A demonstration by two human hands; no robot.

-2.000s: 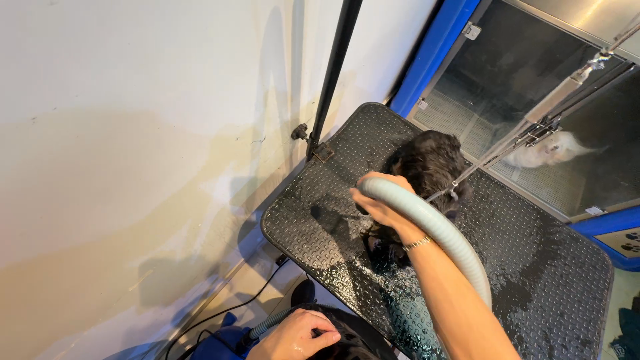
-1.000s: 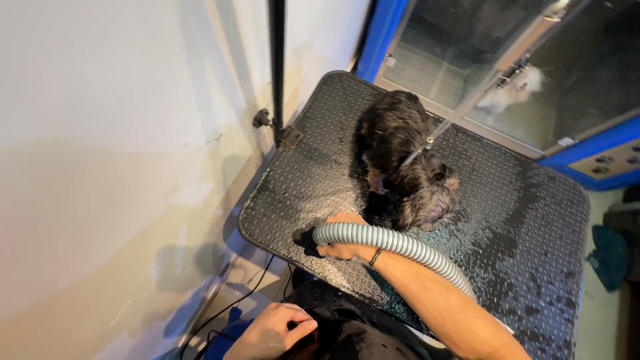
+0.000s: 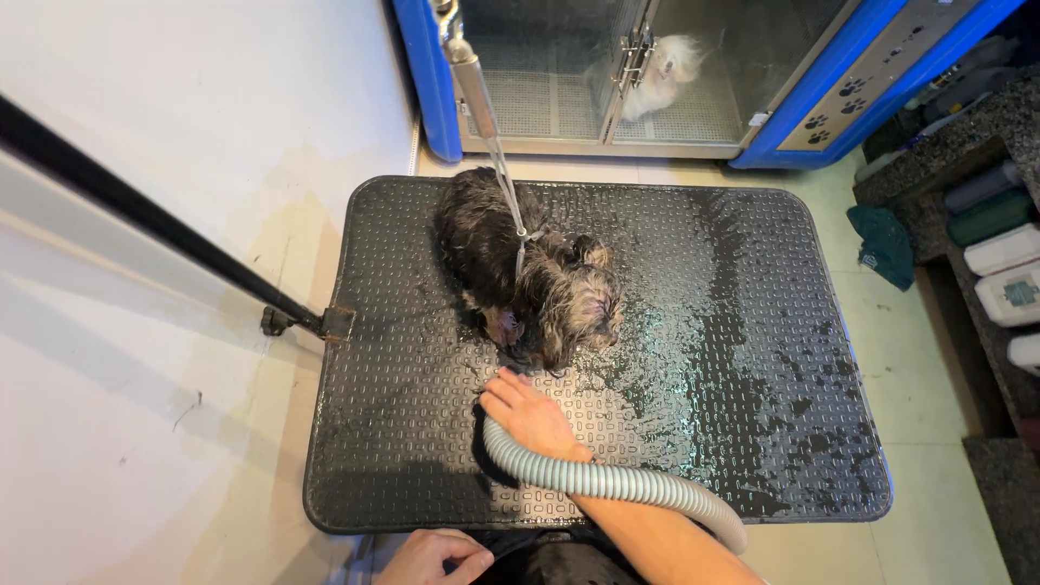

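A wet, dark-haired small dog (image 3: pixel 491 231) with a lighter brown head is on a black textured grooming table (image 3: pixel 390 406), its head toward the right. A grooming loop (image 3: pixel 509 195) from above goes around its neck. My right hand (image 3: pixel 532 414) is just below the dog's front, closed around the end of a grey ribbed dryer hose (image 3: pixel 601 479); the nozzle is mostly hidden under the hand. The hose runs back along my forearm. My left hand (image 3: pixel 435 559) is at the table's near edge, fingers loosely curled; whether it holds anything is not clear.
A black grooming arm (image 3: pixel 162 211) is clamped at the table's left edge, beside a pale wall. Behind the table is a blue-framed cage (image 3: pixel 435 89) with a white dog (image 3: pixel 658 81) inside. On the right, a shelf (image 3: pixel 934 175) holds bottles, and a dark green cloth (image 3: pixel 881 244) lies near it.
The view has turned considerably. My right hand was over the dog two seconds ago and is now nearer the table's front edge with the hose. The dog's head has come into clear sight.
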